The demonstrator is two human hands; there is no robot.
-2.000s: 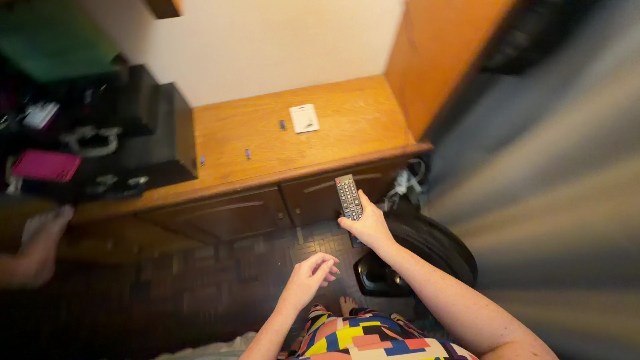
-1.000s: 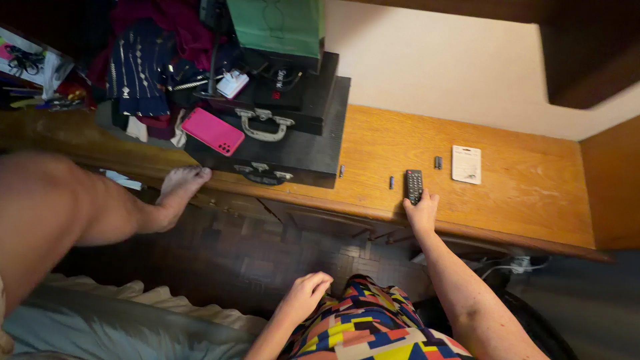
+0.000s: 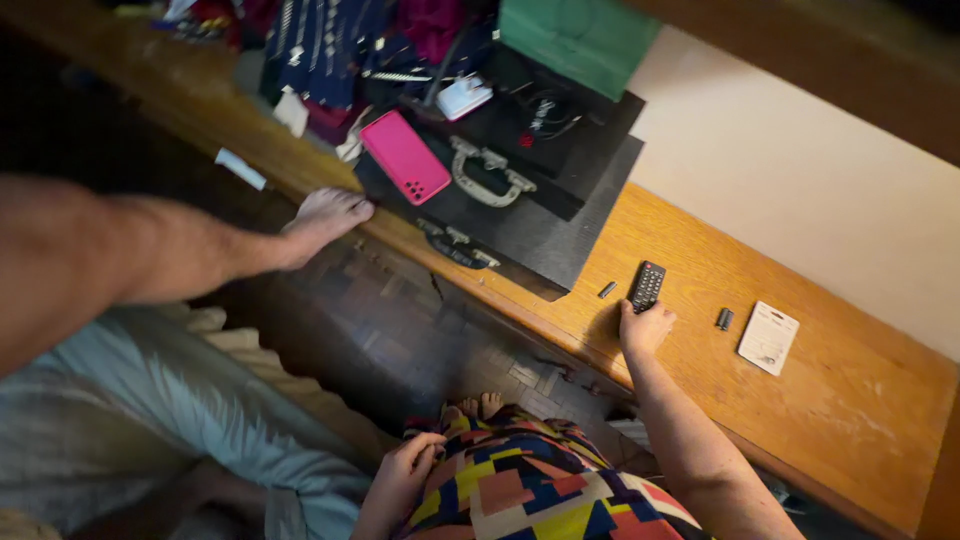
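Observation:
A black remote control [image 3: 647, 286] lies at or just above the wooden cabinet top [image 3: 840, 420], and my right hand [image 3: 645, 327] grips its near end. Left of the remote is a small dark battery [image 3: 607, 289]. To the right of my hand sit small dark batteries [image 3: 724, 319], side by side, and beyond them a white blister card [image 3: 769, 338] bearing print. My left hand [image 3: 409, 461] rests by the patterned clothing at my lap, its fingers loosely curled; whether it holds anything is hard to see.
Stacked black cases [image 3: 525, 217] carry a pink phone [image 3: 405, 157], a white charger [image 3: 464, 97] and a green bag [image 3: 577, 37]. Another person's bare foot [image 3: 328, 217] rests on the cabinet edge at left. Dark cloth with necklaces [image 3: 322, 52] lies behind. Wood flooring shows below.
My right hand has carried the remote from in front of the cabinet to over its top, beside the batteries. The view has swung left and turned.

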